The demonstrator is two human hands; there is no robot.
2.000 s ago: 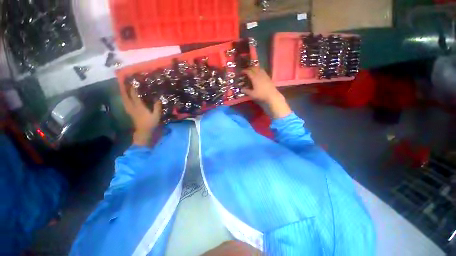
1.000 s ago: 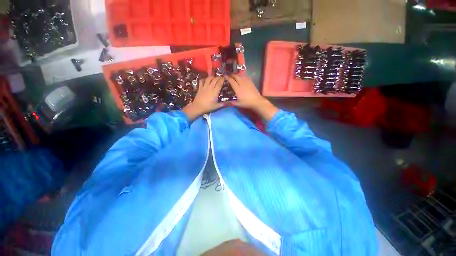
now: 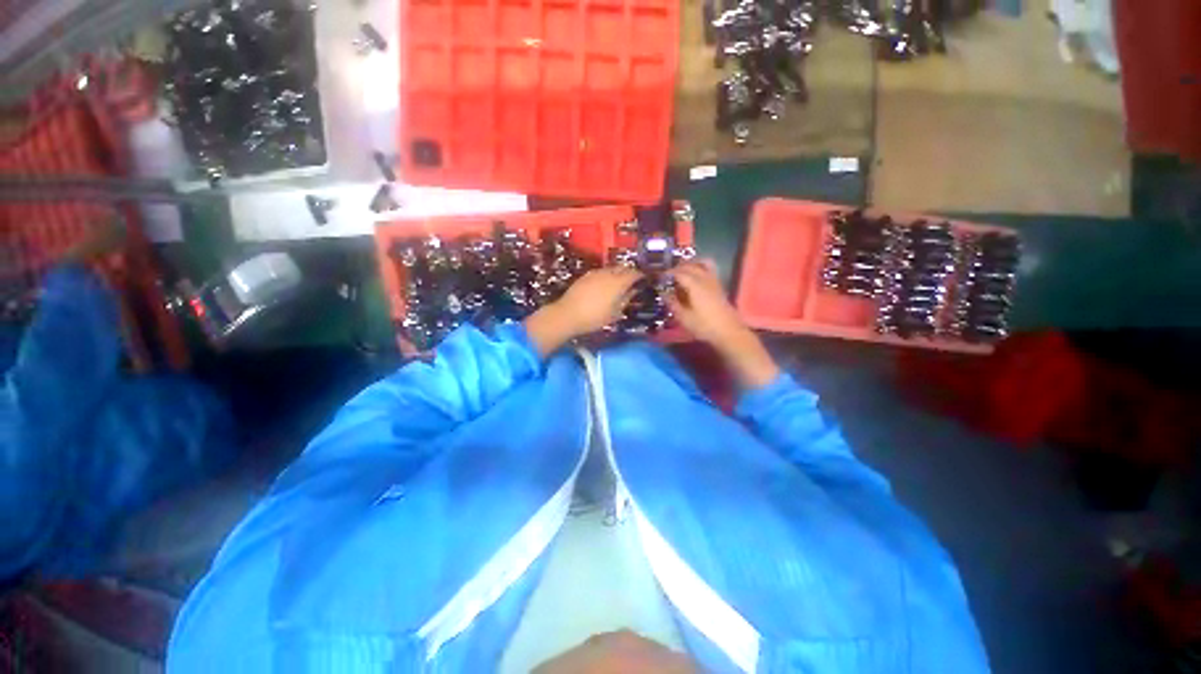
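The red working tray (image 3: 389, 250) lies right in front of me. Its left part holds a loose pile of small shiny dark parts (image 3: 481, 279). Its right section holds parts standing closer together, with a dark piece (image 3: 655, 248) that glints whitish among them. My left hand (image 3: 599, 300) reaches in with its fingers at the left side of this section. My right hand (image 3: 705, 303) is at its right side. Both hands are at the parts, but the fingertips are small and blurred, so I cannot tell whether either holds one.
At right, a pinkish-red tray (image 3: 786, 263) holds parts in rows. Behind is a red compartment tray (image 3: 533, 99) with one dark square piece. A bin of dark parts (image 3: 244, 92) and a grey-white device (image 3: 261, 283) are left. Loose parts (image 3: 764, 53) lie on cardboard. A blue-sleeved person (image 3: 66, 349) is far left.
The view has shifted, so the trays sit lower and further right in it. My hands, together a second ago, are now slightly apart at the same tray section; the left was at the tray's left end earlier.
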